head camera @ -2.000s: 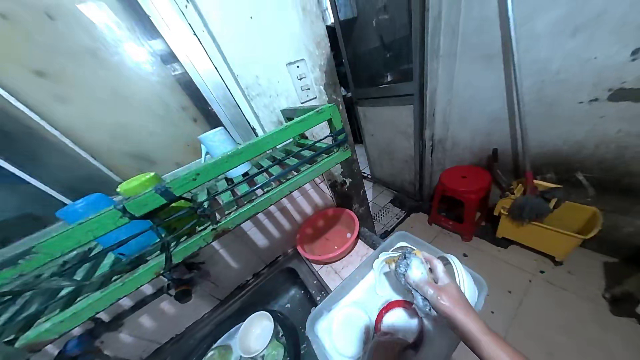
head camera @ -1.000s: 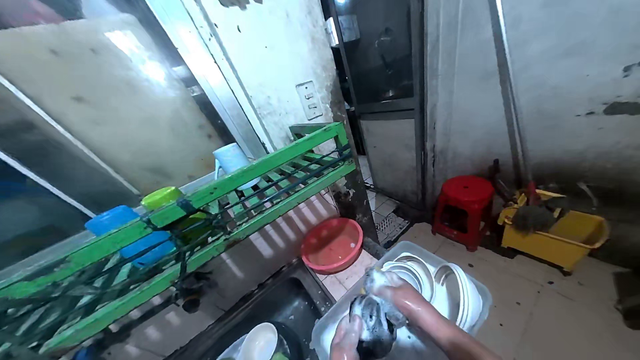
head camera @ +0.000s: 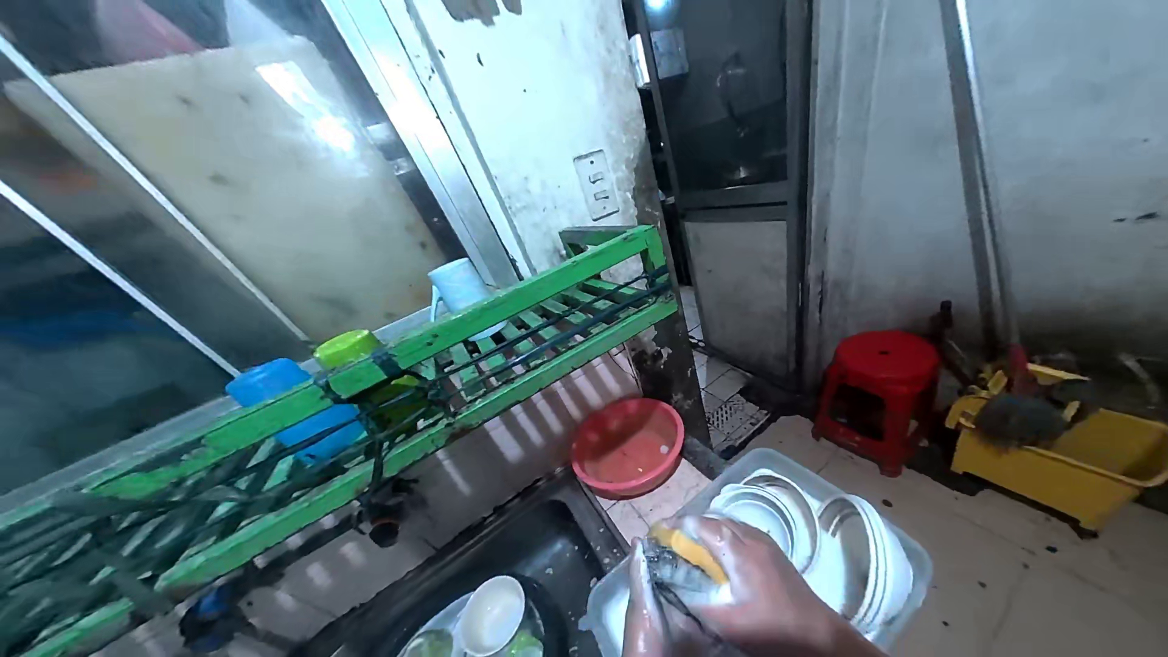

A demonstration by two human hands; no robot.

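My right hand (head camera: 753, 584), wet with suds, presses a yellow sponge (head camera: 691, 554) and a grey scrubbing mesh (head camera: 671, 575) against a dark item whose kind I cannot tell. My left hand (head camera: 643, 607) holds that item from the other side, its fingers upright. Both hands are over a clear plastic tub (head camera: 917, 570). White bowls and plates (head camera: 862, 557) stand stacked in the tub, right of and behind my hands. A white bowl (head camera: 493, 613) and green pieces lie in the dark sink (head camera: 538, 538) to the left.
A red basin (head camera: 630, 447) sits behind the sink corner. A green slatted rack (head camera: 547, 319) with a light blue mug (head camera: 461, 287) and blue and green containers runs along the left. A red stool (head camera: 883, 383) and a yellow mop bucket (head camera: 1049, 474) stand on the floor at right.
Two seconds ago my right hand was over the tub with suds and a red-rimmed item below it. Since then both hands have come together at the tub's left side. The view has shifted slightly.
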